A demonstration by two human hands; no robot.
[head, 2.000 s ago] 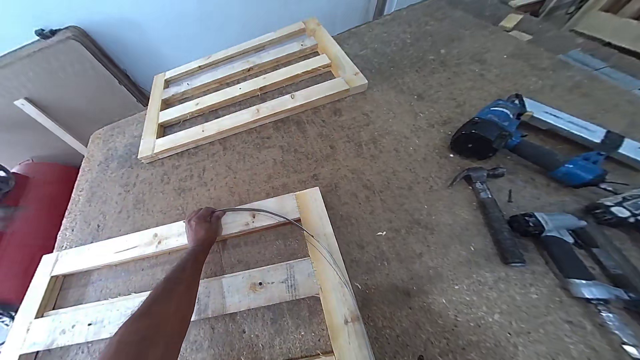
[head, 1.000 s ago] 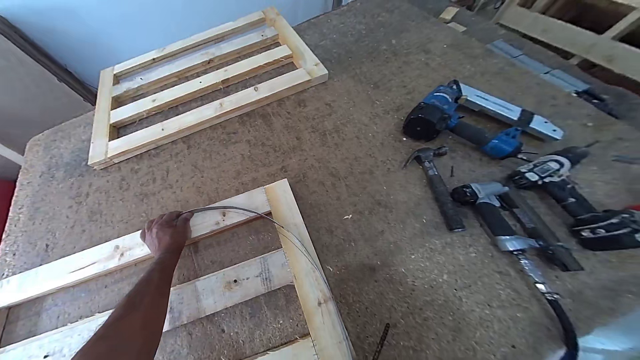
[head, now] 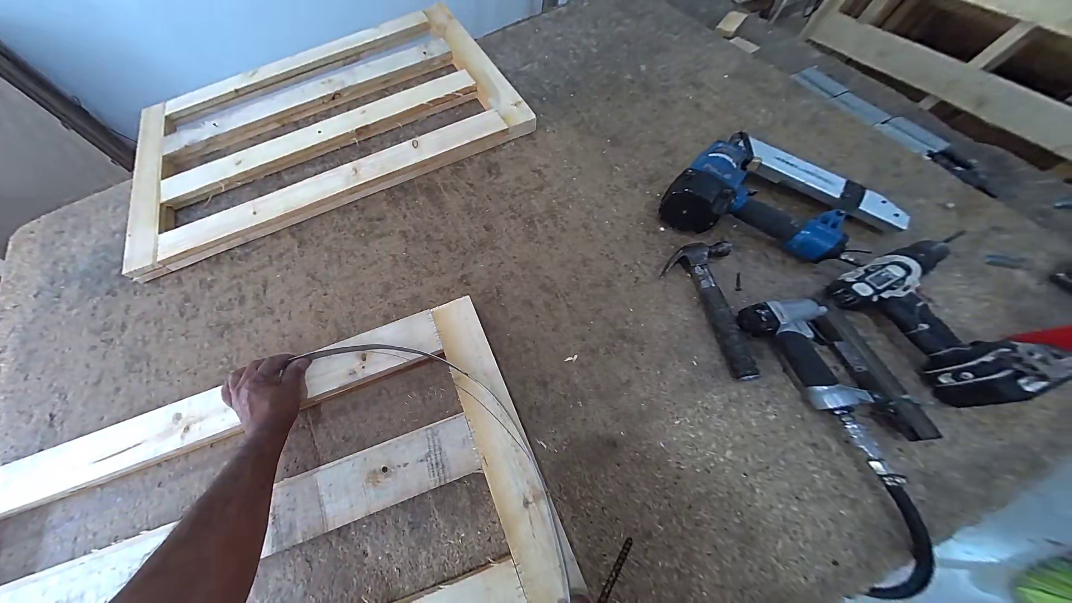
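My left hand (head: 266, 394) is closed on one end of a thin, flexible metal strip (head: 402, 350), over the upper slat of the nearer wooden slatted frame (head: 490, 419). From there the strip arches right and runs down along the frame's end board to the bottom edge, where its far end is cut off. My right hand cannot be made out. A dark ribbed rod (head: 615, 571) pokes in at the bottom edge, just right of the frame. Behind lies a second slatted wooden frame (head: 335, 180), flat on the particle-board worktop (head: 586, 251).
On the right lie a blue coil nailer (head: 712, 184), a metal level-like bar (head: 825, 184), a claw hammer (head: 716, 314), a pneumatic nailer (head: 791, 335) with a hose (head: 909, 519), and a cordless drill (head: 896, 293). Metal strips (head: 863, 109) and a wooden pallet-like frame (head: 946, 71) are beyond.
The view has swung to the right, bringing the drill and hose fully in. My left hand stays closed on the strip over the upper slat. The ribbed rod was not visible two seconds ago.
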